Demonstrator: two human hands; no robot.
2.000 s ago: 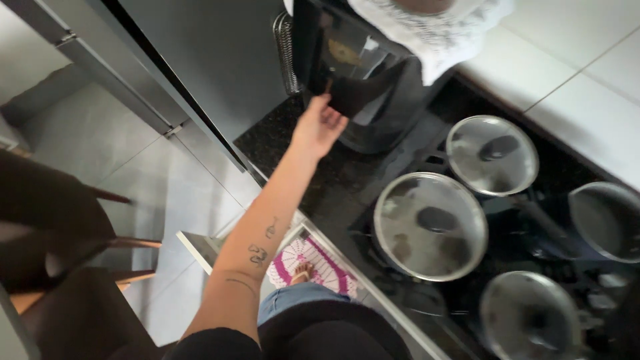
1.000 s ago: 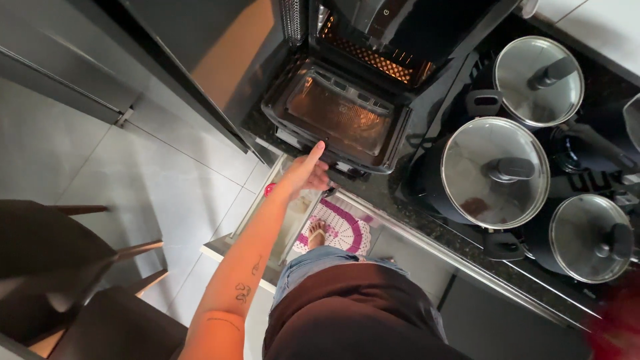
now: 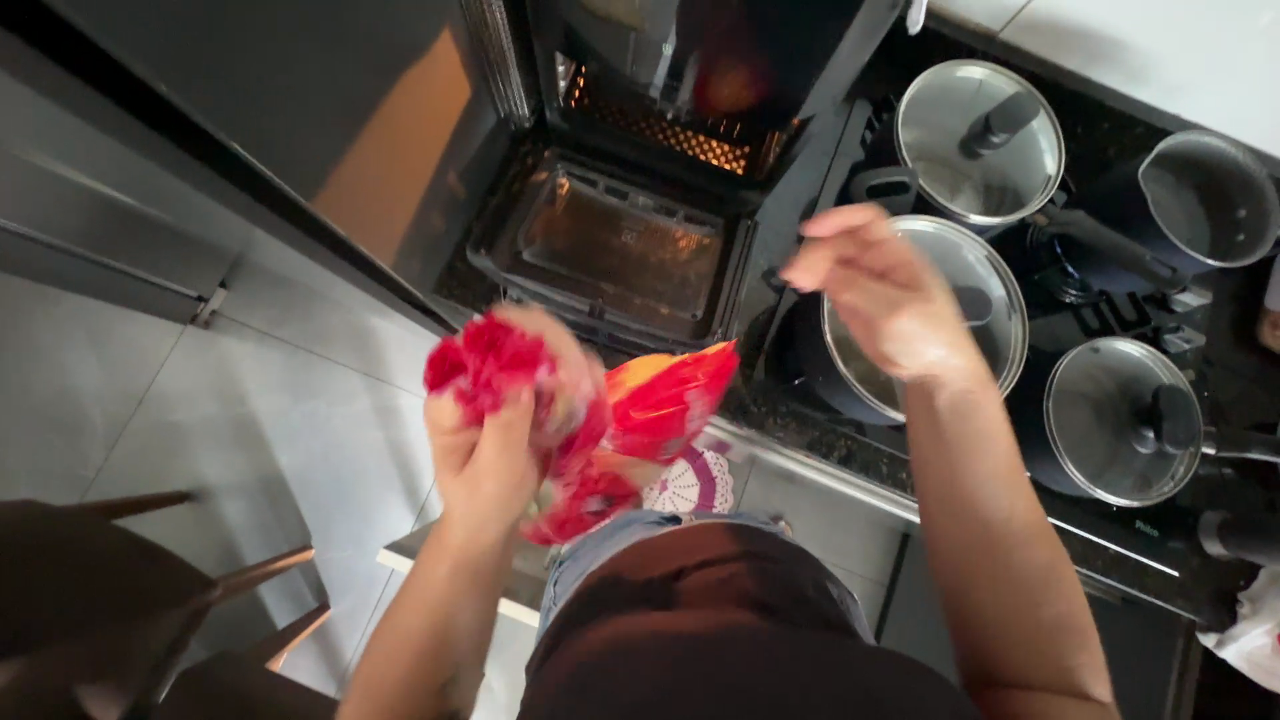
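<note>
My left hand [image 3: 480,440] is closed around a bunched red cloth [image 3: 580,485], blurred by motion, at the centre-left of the head view. An orange-and-red part of it sticks out to the right. My right hand [image 3: 865,280] is raised over the cooktop side with curled fingers and nothing visible in it, above a large lidded pot [image 3: 990,290]. Beyond both hands a countertop oven stands with its door [image 3: 625,250] folded down, its inside lit orange.
More pots with glass lids [image 3: 985,140], [image 3: 1122,420] and an uncovered saucepan [image 3: 1208,198] stand on the black cooktop. An open drawer [image 3: 515,610] juts out near my waist. Dark chairs [image 3: 90,600] are at the lower left.
The oven door, closed two seconds ago, is down. My left hand has left the door's edge and holds the red cloth. My right hand has come into view.
</note>
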